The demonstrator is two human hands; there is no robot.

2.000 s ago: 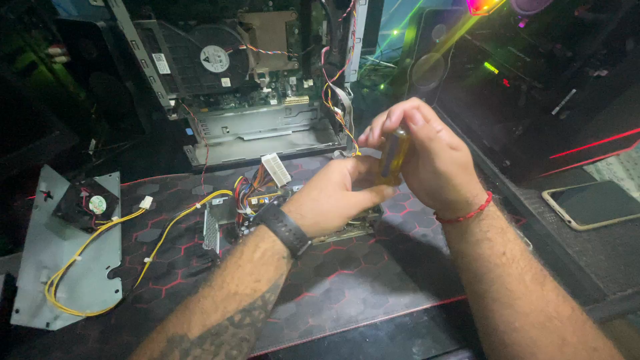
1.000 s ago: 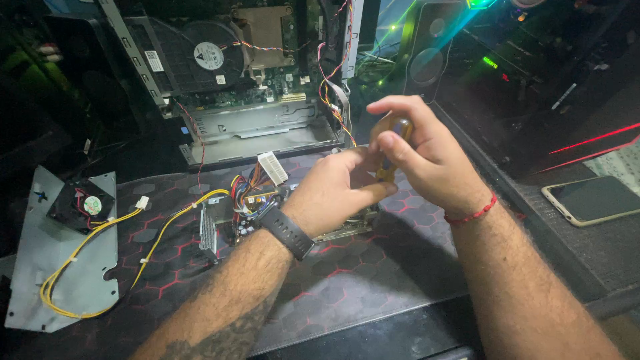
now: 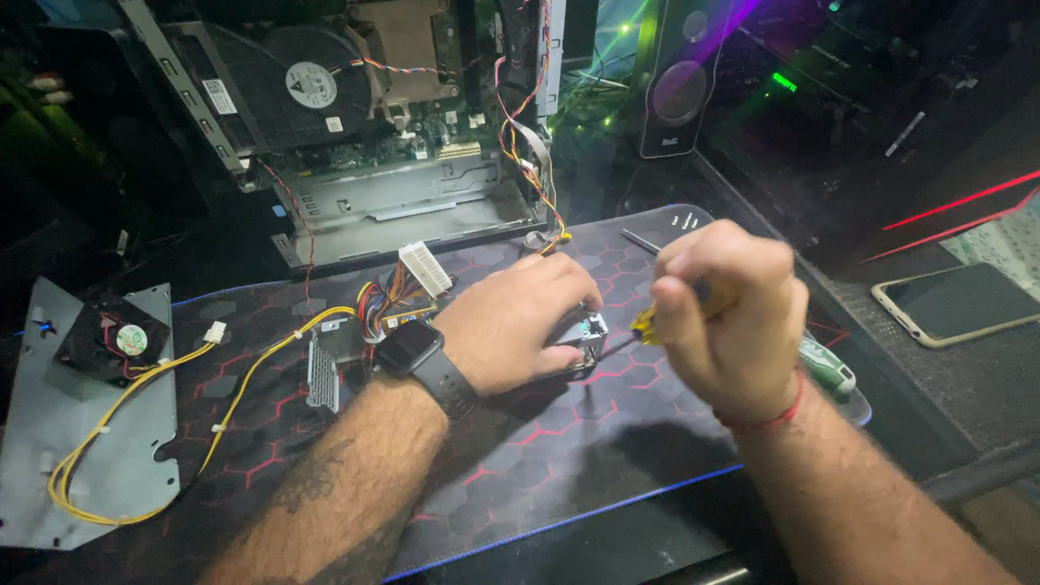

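Note:
My left hand (image 3: 520, 321), with a black smartwatch on the wrist, grips the opened power supply unit (image 3: 585, 329) from above, thumb at its near side. Its colored wires end in a white multi-pin connector (image 3: 424, 269) behind the hand. My right hand (image 3: 727, 313) is closed around a screwdriver with a yellow translucent handle (image 3: 644, 325). The dark shaft points left toward the right end of the unit; whether its tip touches is unclear. Behind the right hand lies a metal shaft (image 3: 642, 241), and a green handle (image 3: 827, 366) shows beside the right wrist.
A metal cover plate (image 3: 106, 455) with a small fan (image 3: 114, 337) and yellow wires lies at left. An open computer case (image 3: 406, 227) stands behind the hexagon-patterned mat (image 3: 520, 463). A phone (image 3: 963, 301) lies at right, near a speaker (image 3: 678, 89) and another computer (image 3: 918, 146).
My right hand has moved from above the left hand to the right, and the screwdriver has gone from upright to sideways. The left hand has turned to lie palm down over the unit.

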